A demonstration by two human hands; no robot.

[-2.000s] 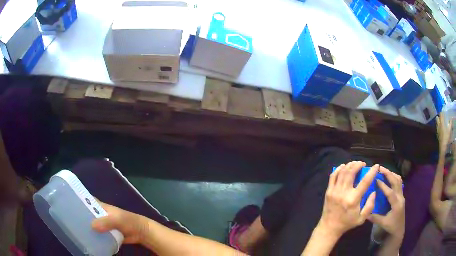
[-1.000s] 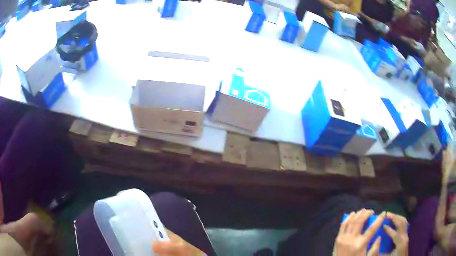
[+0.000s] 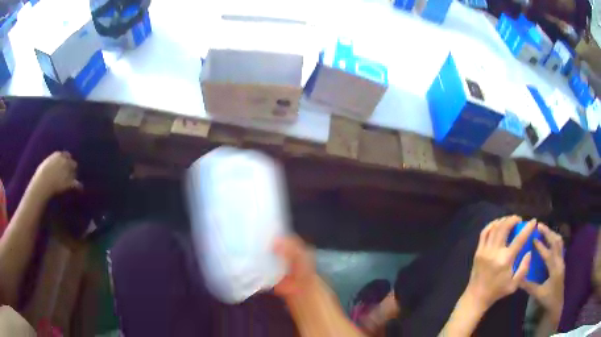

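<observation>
My right hand (image 3: pixel 296 266) grips the lower right edge of the frosted oval housing (image 3: pixel 238 217). The thumb lies on its near face and the fingers are mostly hidden behind it. The housing is upright in the air over the lap, in front of the table edge, and blurred by motion. Its broad pale face shows, without clear detail. My left hand is not in view.
An open carton (image 3: pixel 252 89) stands near the edge of the white-covered table (image 3: pixel 165 79), beside an outline-print carton (image 3: pixel 349 82) and blue boxes (image 3: pixel 464 108). Another person's hands (image 3: pixel 517 260) hold a blue object at right. Another person's hand (image 3: pixel 58 174) is at left.
The housing has moved up and to the right in my right hand and turned, so its broad face shows instead of the ribbed edge. The camera view has shifted.
</observation>
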